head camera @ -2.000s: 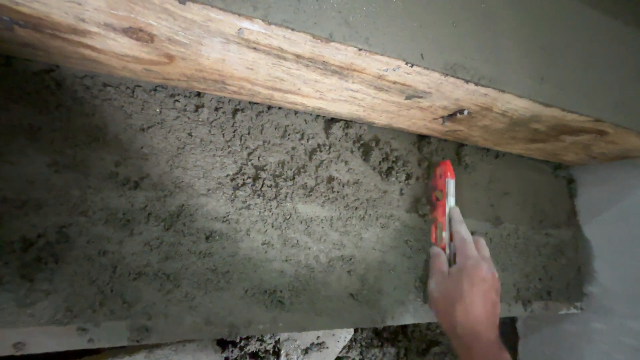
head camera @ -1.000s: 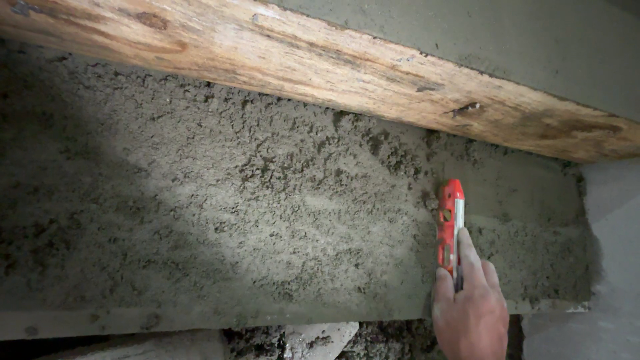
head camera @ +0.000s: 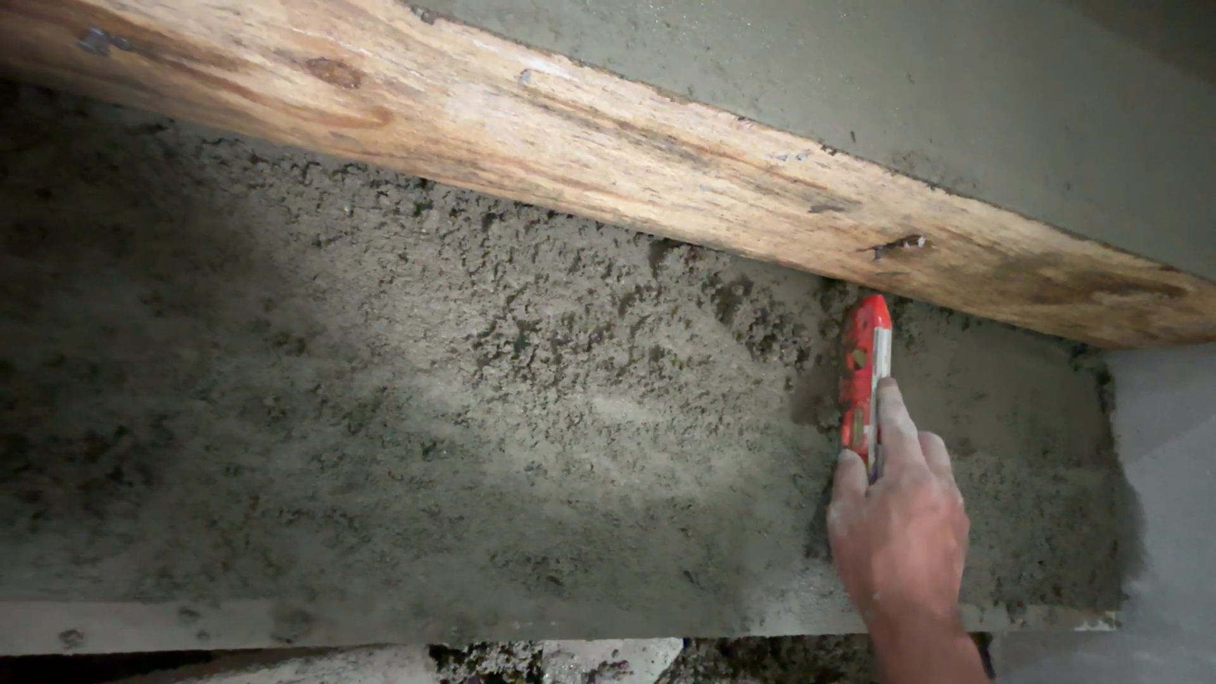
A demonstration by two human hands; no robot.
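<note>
My right hand (head camera: pixel 902 532) grips the near end of a short red spirit level (head camera: pixel 863 375), a torpedo type with a pale edge. The level lies on wet, rough concrete (head camera: pixel 589 380), its far tip close to the lower edge of a wooden form board (head camera: pixel 608 142). Around the level the concrete is partly smooth to the right and pitted to the left. My left hand is out of the picture.
Smoother concrete (head camera: pixel 912 104) lies above the board, from which a bent nail (head camera: pixel 898 247) sticks out. A grey wall (head camera: pixel 1173 475) bounds the right side. Along the bottom runs a pale edge strip (head camera: pixel 380 622), with rubble (head camera: pixel 608 660) below it.
The level in my right hand first moved back from the wooden board, and its tip is now close to the board again.
</note>
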